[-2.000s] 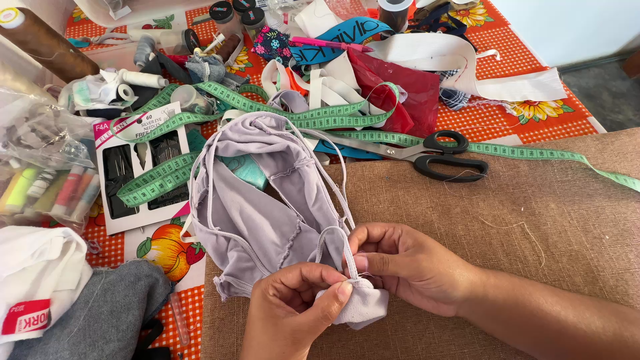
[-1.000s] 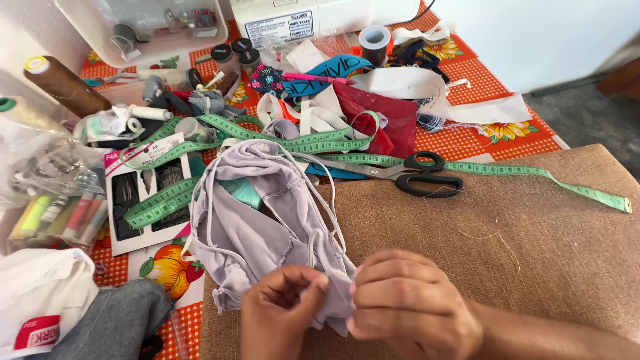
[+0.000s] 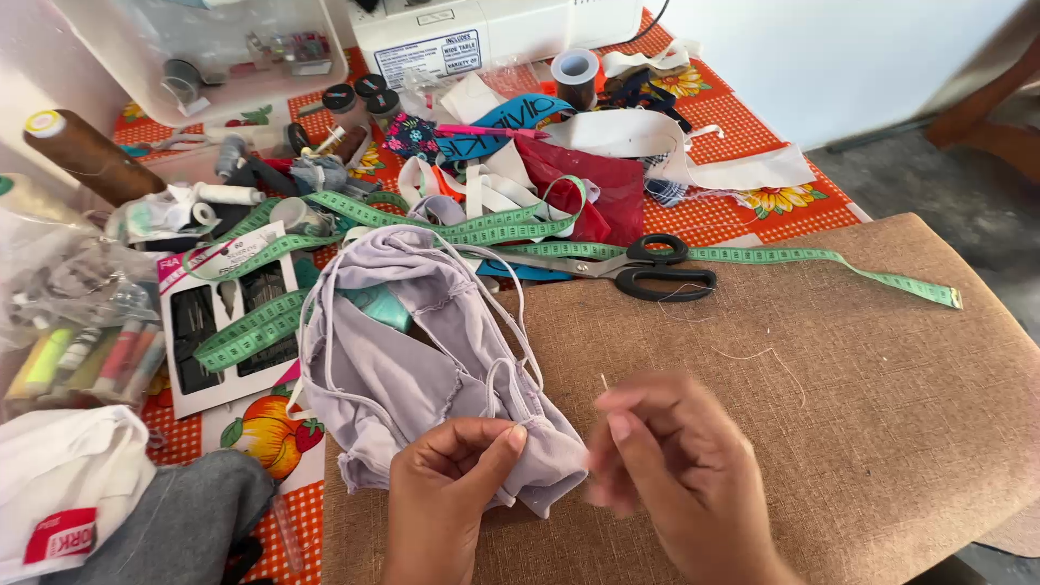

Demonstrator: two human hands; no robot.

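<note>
A lavender fabric garment [image 3: 382,349] with thin cords and seams lies bunched on a brown fabric-covered board. Its near edge is pinched between the thumb and forefinger of my left hand [image 3: 459,487]. Just to the right of the cloth, my right hand [image 3: 682,463] is raised and slightly blurred. A thin sewing needle [image 3: 604,381] sticks up from its thumb and forefinger; any thread on it cannot be made out. Black-handled scissors [image 3: 642,266] rest beyond the hands, across the board's far edge. A loose thread [image 3: 768,351] lies on the board.
A green measuring tape [image 3: 756,256] winds across the back. A needle pack [image 3: 231,325], bagged thread spools [image 3: 89,357] and folded white cloth [image 3: 65,479] sit at left. Behind are elastic strips [image 3: 626,134], a red plastic piece [image 3: 585,187], a brown thread cone [image 3: 89,158] and a clear bin [image 3: 219,106].
My right hand has come off the cloth's edge and now stands apart from it at the right. My left hand still pinches the cloth. The view has shifted slightly.
</note>
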